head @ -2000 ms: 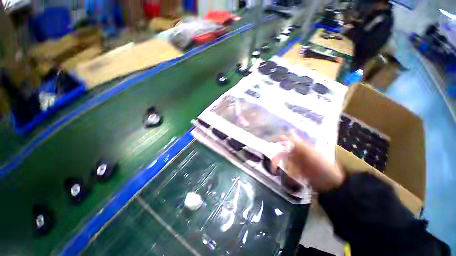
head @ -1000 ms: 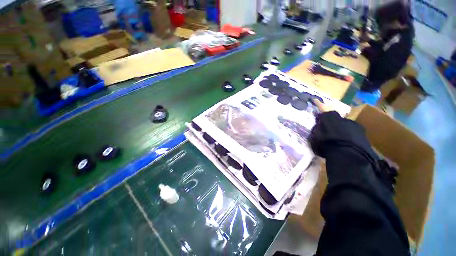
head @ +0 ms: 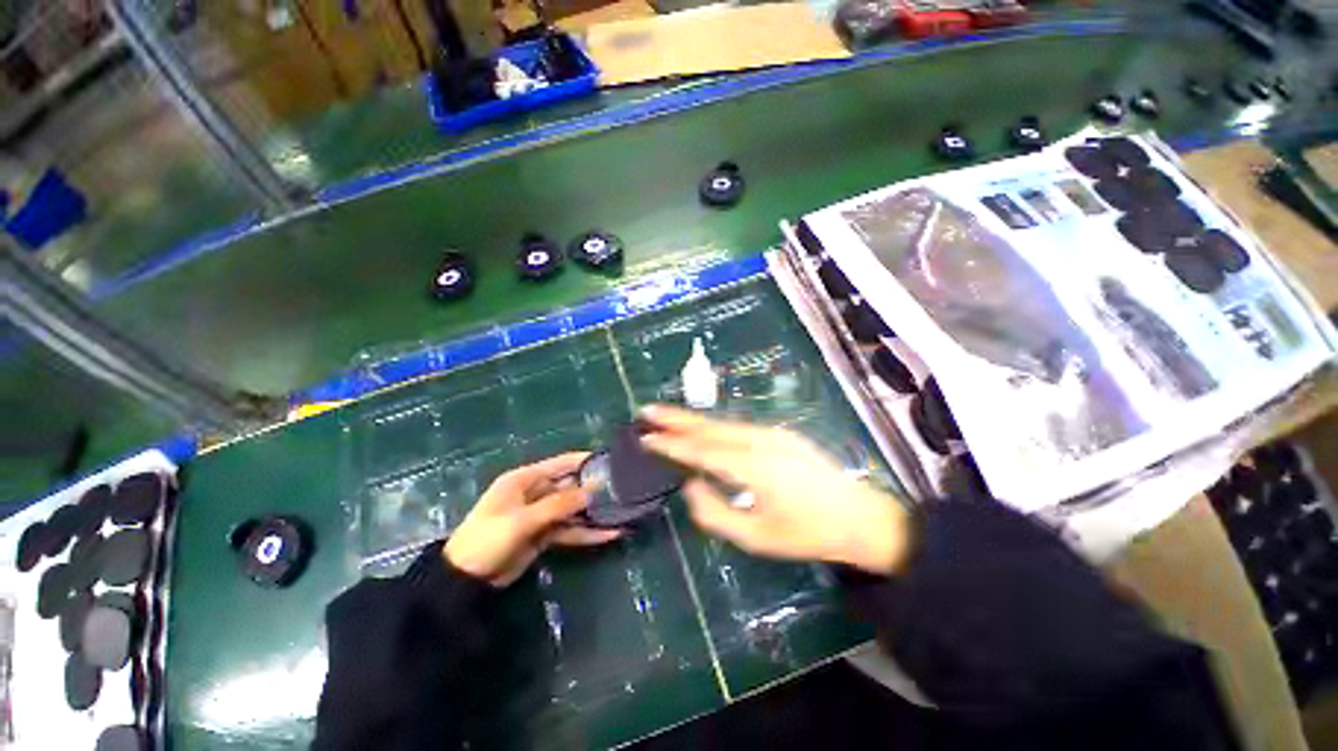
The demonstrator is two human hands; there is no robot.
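My left hand [head: 524,517] holds a round black housing [head: 599,489] over the clear blister tray [head: 440,492]. My right hand [head: 785,492] holds a matte black round cover [head: 641,470] against the housing's face; the cover sits tilted and partly overlaps it. The fingertips of my right hand touch the cover's upper right edge. A white glue bottle [head: 699,377] stands on the tray beyond my right hand, its nozzle pointing away. Another black housing [head: 272,550] lies on the green bench to the left, its pale ring visible.
Stacked parts trays with a printed sheet [head: 1013,323] and loose black discs [head: 1167,220] lie right. Another disc tray [head: 96,572] is at left. Beyond the blue edge, the green conveyor [head: 367,316] carries several housings. A blue bin [head: 514,85] and a metal post [head: 220,110] stand beyond.
The view has swung left. My right hand has come back from the discs on the printed sheet and now holds a cover. My left hand has come into view with a housing.
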